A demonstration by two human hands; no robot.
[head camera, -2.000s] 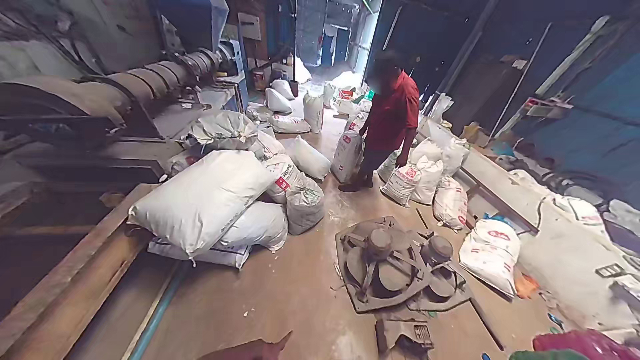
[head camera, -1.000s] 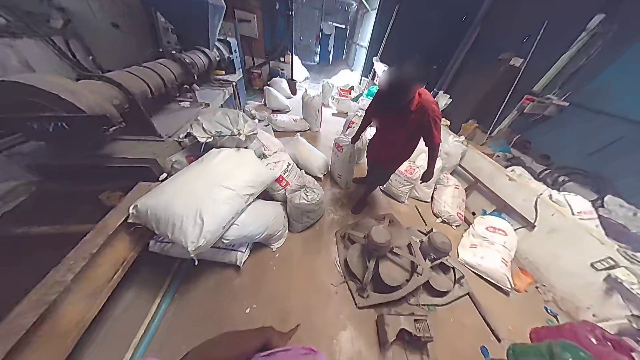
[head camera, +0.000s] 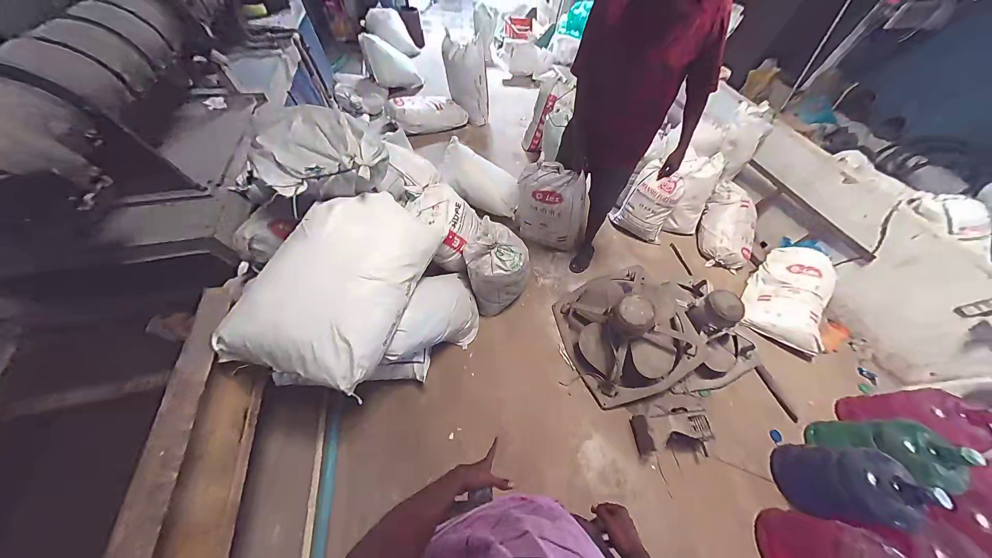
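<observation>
At the bottom centre, my left hand (head camera: 474,479) points away over the brown floor, one finger stretched out, beside my purple clothing (head camera: 515,527). My right hand (head camera: 616,527) hangs low on the other side of the clothing, fingers curled; what it may hold is hidden. Beyond my left hand lies a heap of full white sacks (head camera: 333,283) with a smaller tied sack (head camera: 497,267) at its right. Right of centre, dusty exhaust fans in metal frames (head camera: 632,333) lie on the floor. A person in a dark red shirt (head camera: 647,85) stands beyond them, next to an upright printed sack (head camera: 552,203).
Wooden beams (head camera: 190,434) and a blue-green strip (head camera: 327,473) edge the floor at left, near a large machine (head camera: 93,46). Another printed sack (head camera: 790,294) and a metal bar (head camera: 776,394) lie at right. Large coloured plastic bottles (head camera: 845,480) fill the lower right corner.
The view has tilted down. My left hand, with a finger stretched out, and my right hand have come into sight at the bottom. The person in red has stepped nearer since the first frame.
</observation>
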